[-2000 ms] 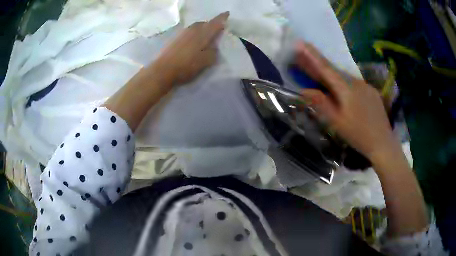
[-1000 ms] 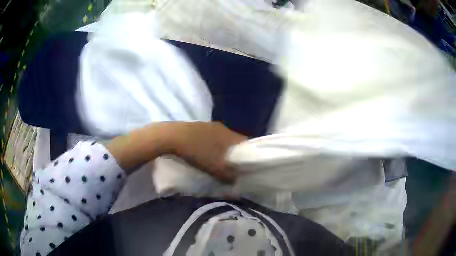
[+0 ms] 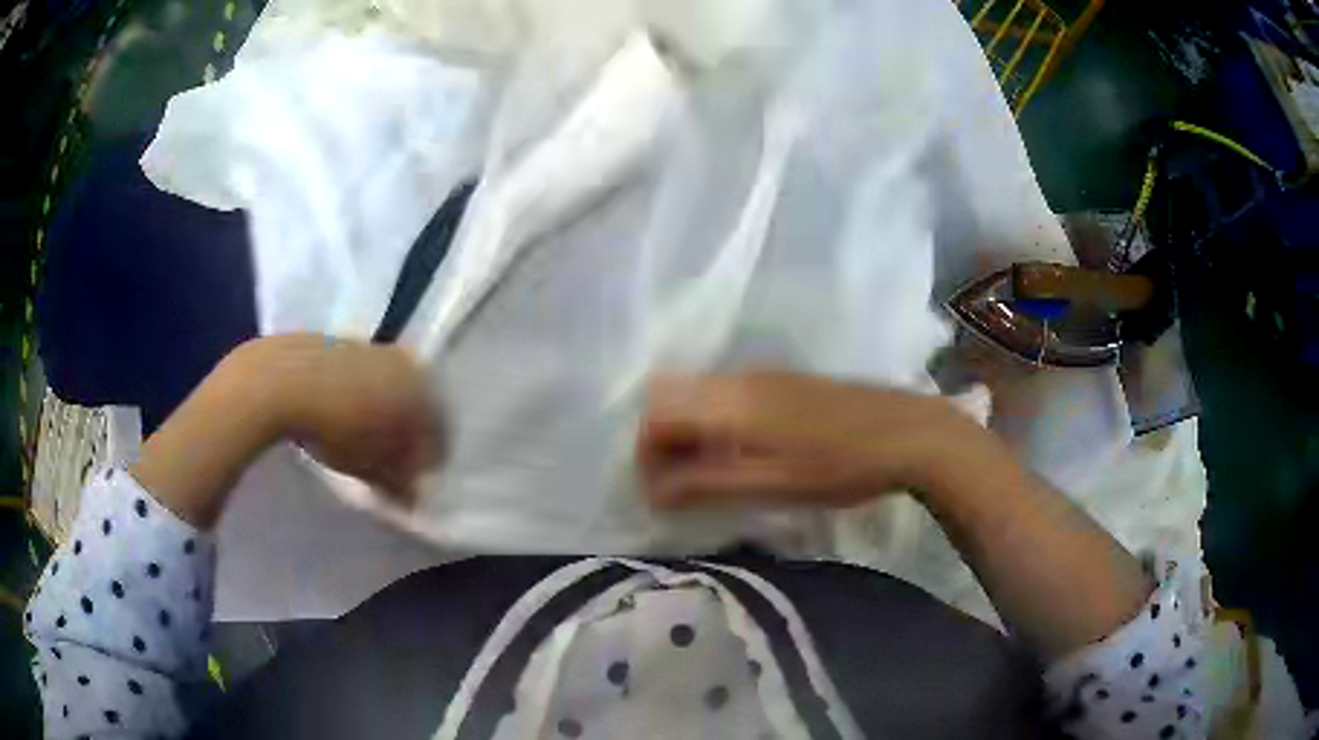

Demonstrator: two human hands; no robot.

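A white garment (image 3: 564,333) lies spread over the navy padded board (image 3: 130,289) and hangs towards my body. The board shows at the left and through a narrow dark gap in the cloth. My left hand (image 3: 369,427) is closed on the garment's near left edge, with its fingers blurred. My right hand (image 3: 752,441) is on the cloth right of centre, blurred, with fingers curled; whether it grips the cloth is unclear. The steam iron (image 3: 1042,315) rests at the right, its pointed metal body towards the left, held by no hand.
A pad (image 3: 1162,388) lies at the right edge of the table, beside the iron. A yellow cord (image 3: 1215,140) rises behind the iron. Yellow wire bars (image 3: 1030,51) show at the top right. Crumpled white cloth (image 3: 1078,499) lies at the lower right.
The garment, lifted and swung in a blur before, now lies over the board. My right hand has come back into view on the cloth. It held the iron earliest; the iron now rests at the right.
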